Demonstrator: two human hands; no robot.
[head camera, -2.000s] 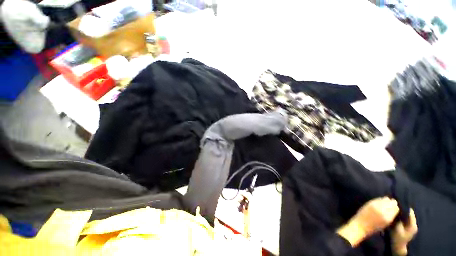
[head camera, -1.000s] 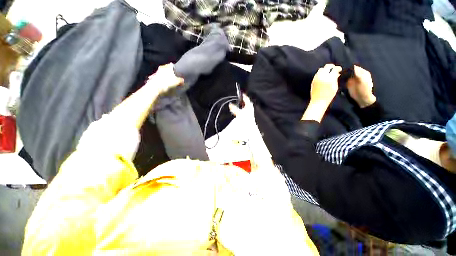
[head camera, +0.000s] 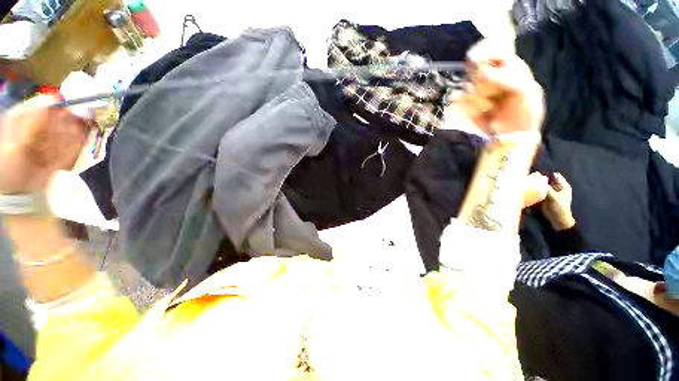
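Note:
The grey garment (head camera: 179, 149) lies bunched on the black garment (head camera: 335, 178), with a folded flap toward its right side. A pale-grey cord (head camera: 298, 74) runs stretched and blurred across the top, above the grey garment. My left hand (head camera: 41, 141) is at the left edge, closed on one end of the cord. My right hand (head camera: 499, 89) is raised at the upper right, closed on the other end. Both hands are blurred, and I cannot tell if the right one also holds a tool. A small pale forked thing (head camera: 378, 155) lies on the black garment.
A plaid garment (head camera: 387, 74) lies at the far side. A coworker's hands (head camera: 555, 199) hold black cloth at the right. More dark garments (head camera: 595, 164) are piled there. A cardboard box (head camera: 74, 45) stands at the upper left. The white table (head camera: 365, 249) shows in front.
My left hand has left the grey garment and moved far left. My right hand has risen from the table, and the cord, looped before, is now stretched between both hands. The grey garment lies differently.

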